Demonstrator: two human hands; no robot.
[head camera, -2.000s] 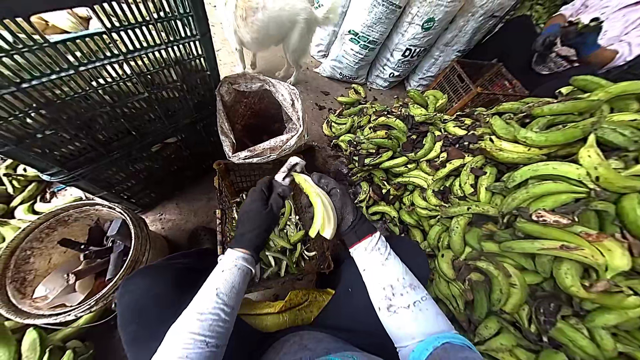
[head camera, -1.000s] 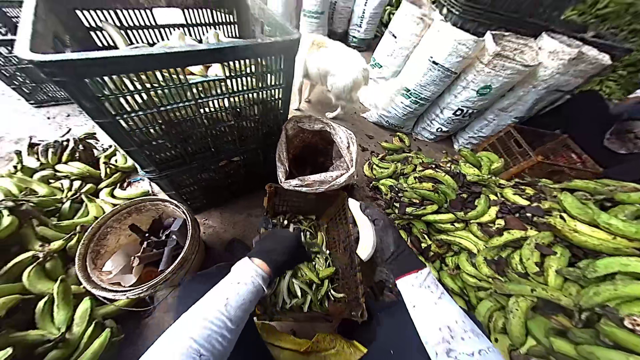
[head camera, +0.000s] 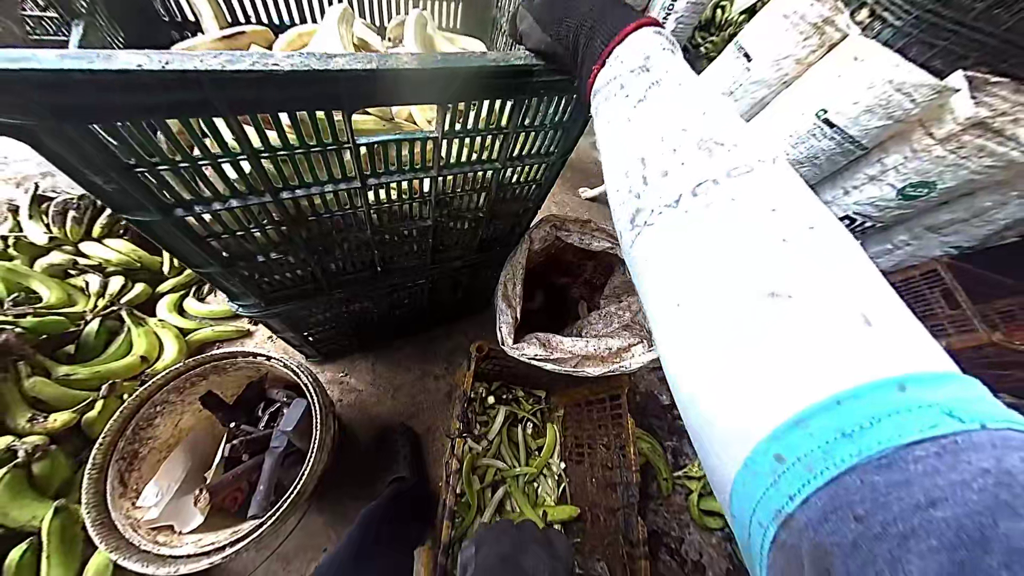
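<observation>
My right hand (head camera: 572, 32), in a dark glove with a red cuff, reaches to the right corner of a tall green plastic crate (head camera: 280, 72); its fingers are not clear, and whether it holds anything cannot be told. Peeled plantains (head camera: 336, 34) lie inside that crate. At the bottom edge, my left hand (head camera: 516, 550), dark-gloved and partly cut off, is over a low worn plastic crate (head camera: 600, 472). Green plantain peels (head camera: 512, 456) fill the left part of the low crate, just beyond this hand. Its fingers are not visible.
An open woven sack (head camera: 576, 344) stands behind the low crate. At left are a round tub (head camera: 100, 496) with knives (head camera: 280, 456) and scraps, and piled green plantains (head camera: 104, 352). White sacks (head camera: 872, 128) stand at right, near an orange-brown crate (head camera: 932, 300). An animal's paw (head camera: 592, 192) shows by the green crate.
My right arm has swung up and forward to the green crate; a second ago that hand held a peeled plantain beside the low crate. The view has turned left.
</observation>
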